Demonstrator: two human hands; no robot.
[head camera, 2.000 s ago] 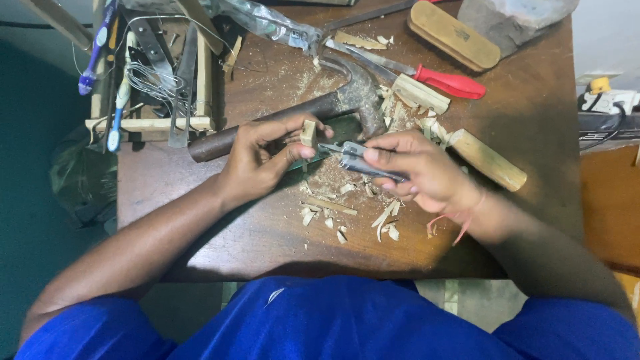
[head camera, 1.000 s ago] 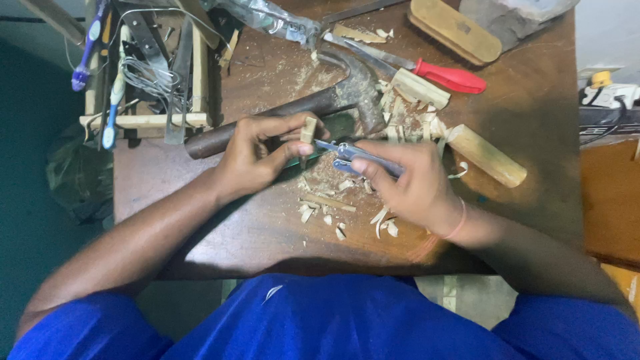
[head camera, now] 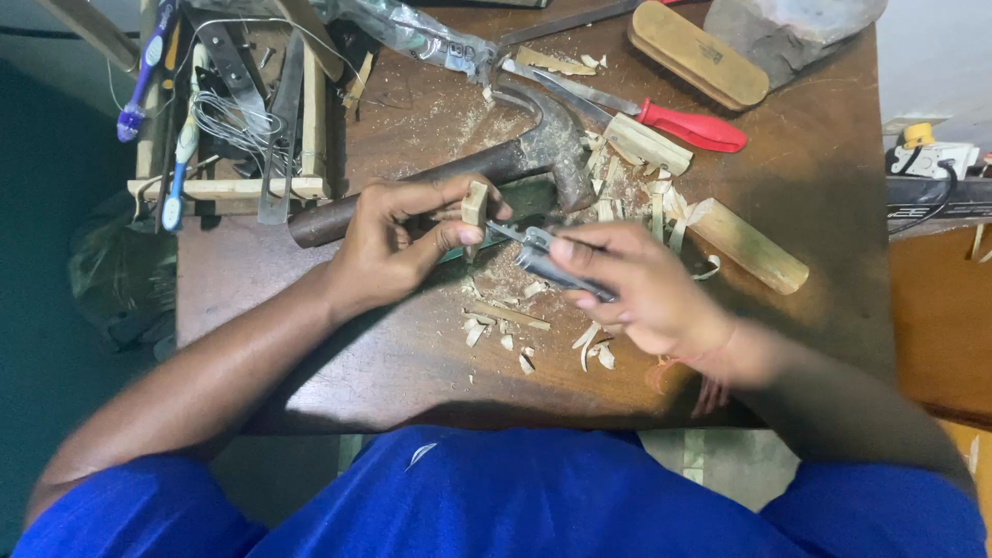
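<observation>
Between its thumb and fingers, my left hand (head camera: 403, 232) grips a small wooden block (head camera: 474, 205). My right hand (head camera: 643, 283) is closed around the handles of a folding multi-tool (head camera: 554, 267), whose thin extended implement points left and meets the block or ends right beside it; the exact contact is too small to tell. Behind my left hand lies a claw hammer (head camera: 570, 159), its handle partly hidden by the fingers. A green object (head camera: 531, 200) shows behind the block. Pale wood shavings (head camera: 604, 354) and sawdust lie beneath and around both hands.
A wooden tray (head camera: 232, 188) at the left holds toothbrushes, coiled wire and metal blades. Beyond the hammer are a red-handled knife (head camera: 690, 125), a wooden-handled blade (head camera: 647, 145) and a wooden brush (head camera: 697, 54). A round wooden piece (head camera: 748, 246) lies right, a grey stone-like block (head camera: 783, 35) behind.
My right hand and the multi-tool have shifted slightly and the tool's angle has changed; it now slopes down to the right. My left hand keeps holding the block in about the same place.
</observation>
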